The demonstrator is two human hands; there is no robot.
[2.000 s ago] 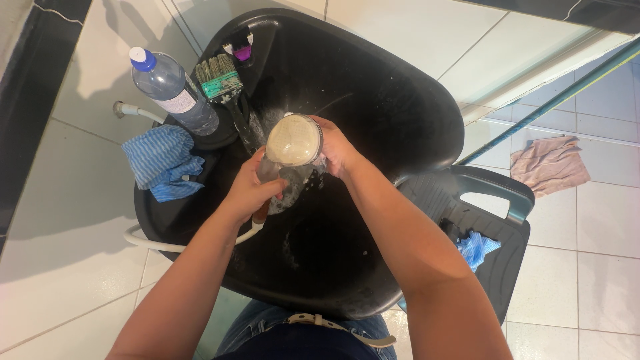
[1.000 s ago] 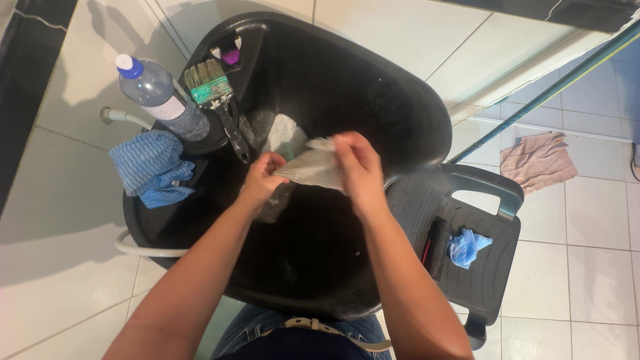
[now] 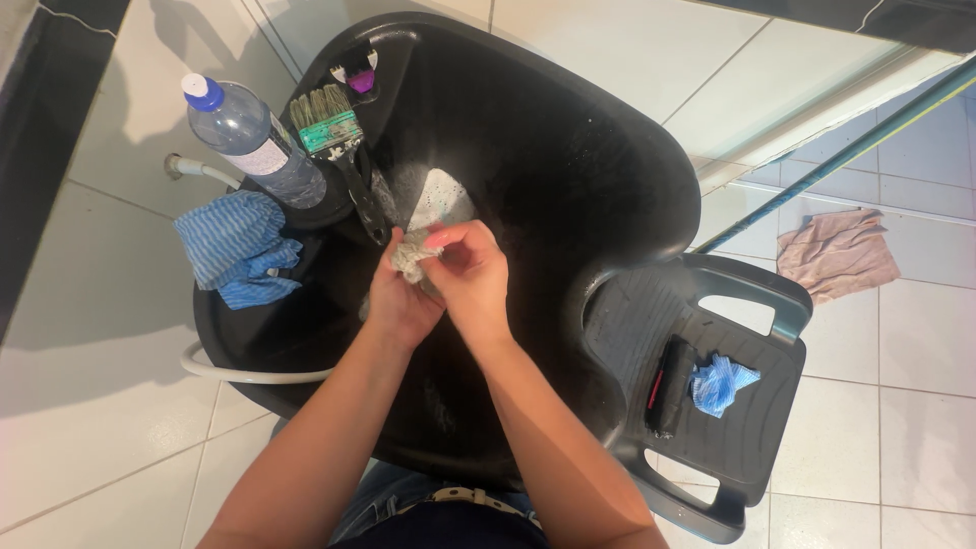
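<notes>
A crumpled, wet whitish cloth [image 3: 412,258] is bunched between my two hands over a black salon wash basin [image 3: 549,191]. My left hand [image 3: 400,305] cups it from below, while the fingers of my right hand [image 3: 473,278] pinch its right side. Just beyond them, a white foamy thing [image 3: 441,200] lies in the basin, partly covered by my hands. A wide paintbrush [image 3: 332,130] with a green ferrule and black handle rests at the basin's left, its handle end near my left fingertips.
A clear plastic bottle [image 3: 259,145] and a blue striped cloth [image 3: 236,244] sit on the left rim. A white hose [image 3: 252,375] runs below them. At right, a dark plastic chair [image 3: 762,435] holds a blue cloth [image 3: 720,383] and a black roll [image 3: 671,385]. A pinkish rag [image 3: 839,255] lies on the floor.
Two seconds ago my hands held a round, pale-topped clear container. A second ago they held the whitish cloth stretched between them; now it is bunched up and my hands are closer together.
</notes>
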